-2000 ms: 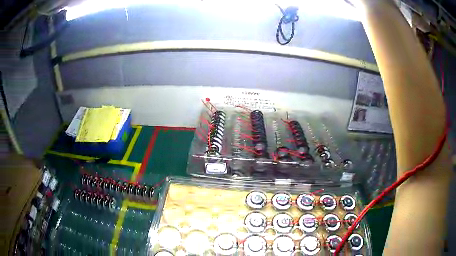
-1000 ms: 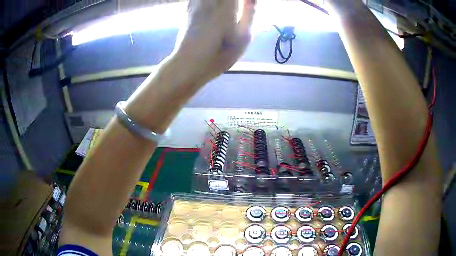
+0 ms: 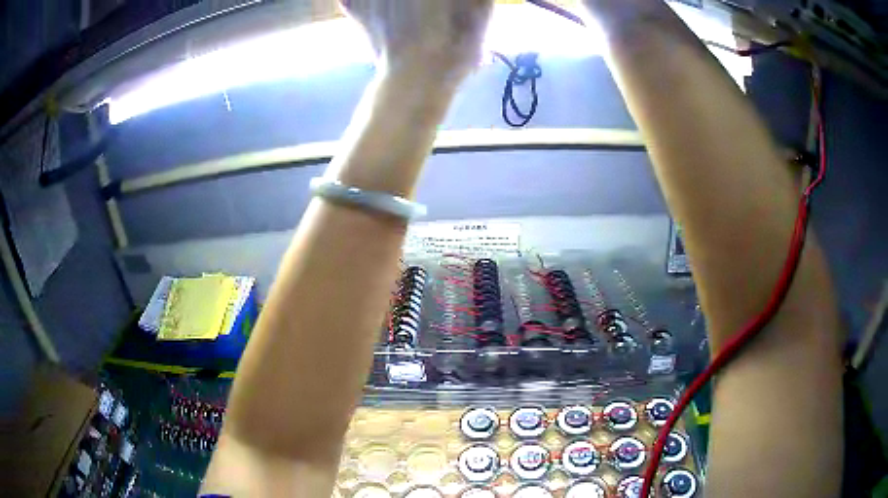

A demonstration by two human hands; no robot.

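Observation:
Both my forearms reach up to the top of the picture. My left hand [image 3: 428, 24] is cut off by the top edge and blurred by glare, with a pale bangle on the wrist; its fingers are out of the picture. My right hand is cut off by the top edge; only the wrist and forearm show. A thin dark lead runs near it at the top. A thick red cable [image 3: 769, 313] hangs across my right forearm. The main blister tray [image 3: 389, 425] holds several round speaker drivers [image 3: 527, 422] on its right side.
Rear blister trays [image 3: 526, 365] hold dark columns of discs behind the main tray. The slotted tray [image 3: 185, 457] is partly behind my left forearm. A blue bin [image 3: 232, 345] with yellow papers stands back left. A tube light [image 3: 243, 83] glares overhead; cardboard [image 3: 49, 428] is far left.
My left hand and forearm came up into view from below, then moved higher and more upright. My right forearm shifted left at the top. The view has tilted slightly upward.

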